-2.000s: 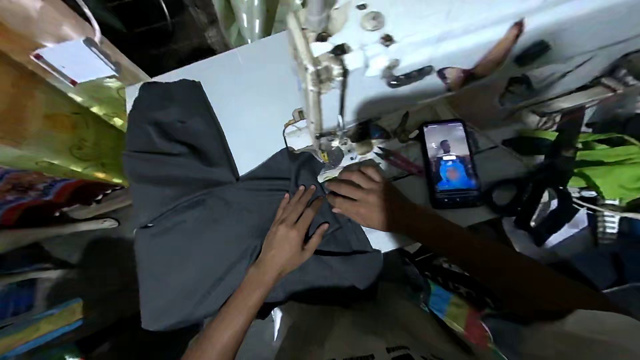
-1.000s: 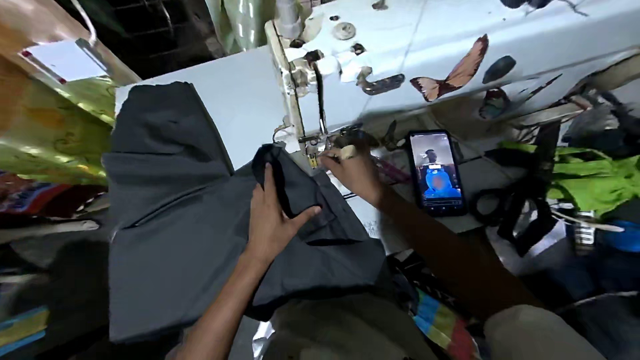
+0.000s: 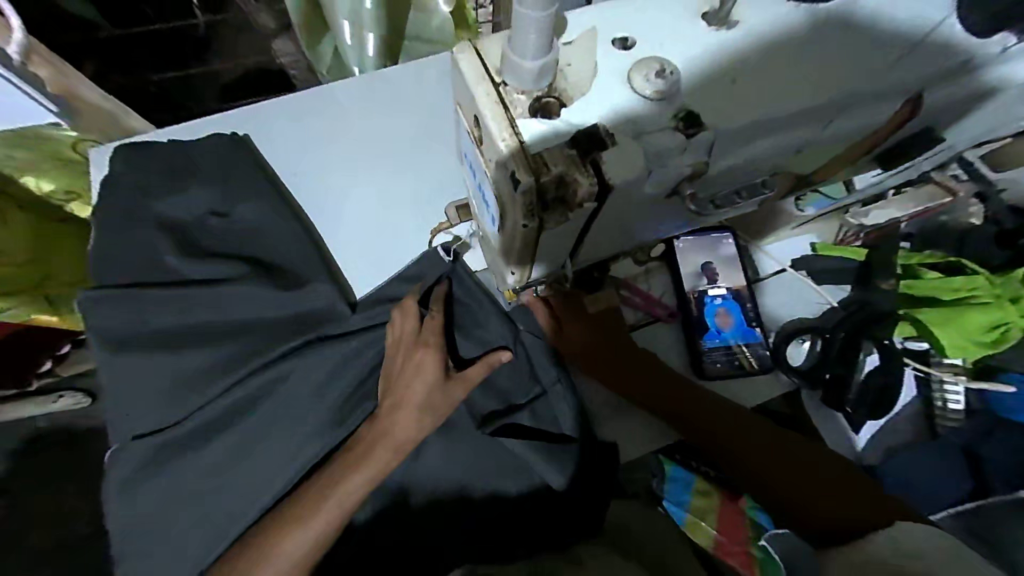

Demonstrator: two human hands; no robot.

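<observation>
Dark grey trousers [image 3: 240,344] lie spread over the white table, with one edge at the needle area of a sewing machine [image 3: 500,176]. My left hand [image 3: 424,352] rests on the cloth, fingers apart, thumb and forefinger either side of a fold that gapes. Close by the presser foot [image 3: 520,294], my right hand [image 3: 576,320] has its fingertips bent at the cloth's edge; the machine head's shadow darkens it, and whether it pinches the cloth is unclear.
Right of my right hand lies a phone [image 3: 720,300] with a lit screen. Black-handled scissors [image 3: 840,360] lie beyond it, beside bright green cloth [image 3: 960,296]. A pink tool [image 3: 644,300] is near the machine base. The machine arm [image 3: 760,120] spans the upper right.
Two seconds ago my left hand lay flatter on the cloth; now a fold stands open at its fingers. My right hand has shifted from on the cloth to beside the presser foot. The view has moved closer.
</observation>
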